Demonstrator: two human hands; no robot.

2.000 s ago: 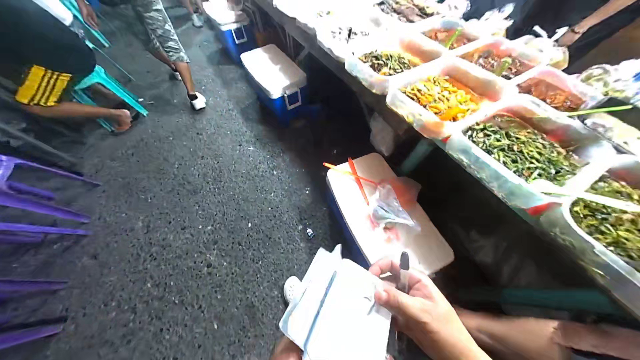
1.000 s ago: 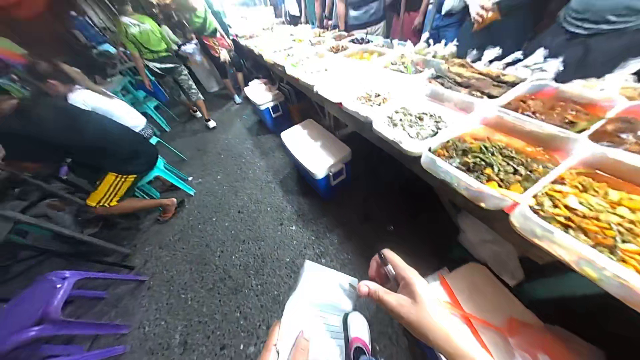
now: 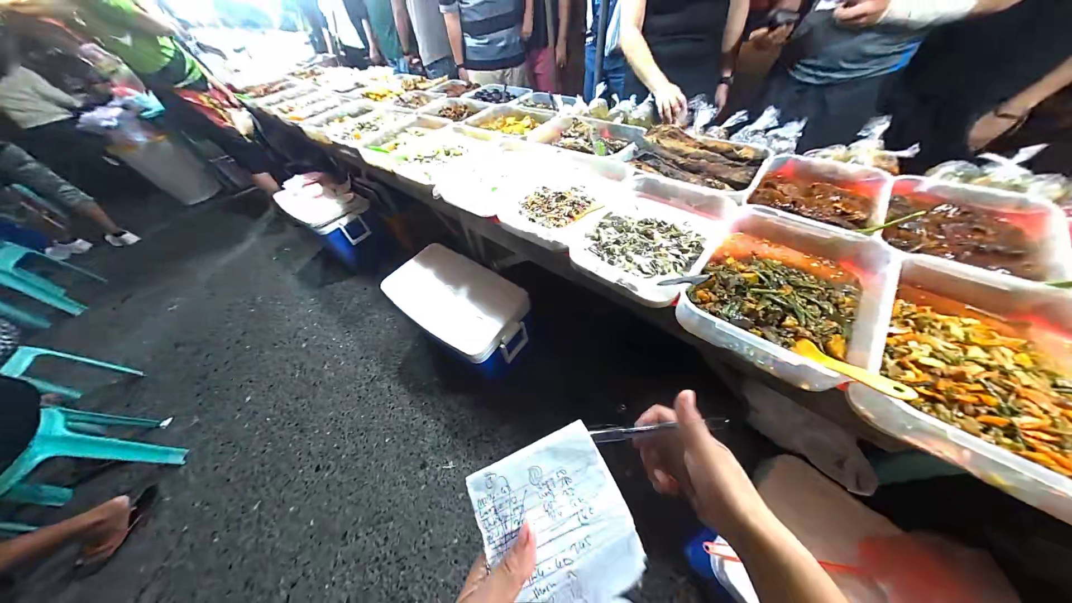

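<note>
My left hand (image 3: 504,571), at the bottom centre, holds a small paper pad (image 3: 557,511) with handwriting on it, the thumb pressed on its face. To its right, my right hand (image 3: 682,452) grips a pen (image 3: 641,431) between its fingers, the tip pointing left toward the pad's top corner. Beyond my hands, plastic tubs of cooked food stand in rows on a long table; the nearest hold dark green vegetables (image 3: 775,306) and mixed orange vegetables (image 3: 971,377). A yellow spoon (image 3: 854,368) lies across the rim between these two.
A white-lidded blue cooler (image 3: 456,301) stands on the asphalt beside the table, another cooler (image 3: 322,209) farther back. A third white lid (image 3: 871,528) lies low at right, with a red plastic bag on it. Teal plastic stools (image 3: 92,448) and a seated person's foot are at left. Several people stand behind the table.
The view has swung up and right along the table. My right hand with the pen was over the pad in the oldest frame and is now apart from it, to the right.
</note>
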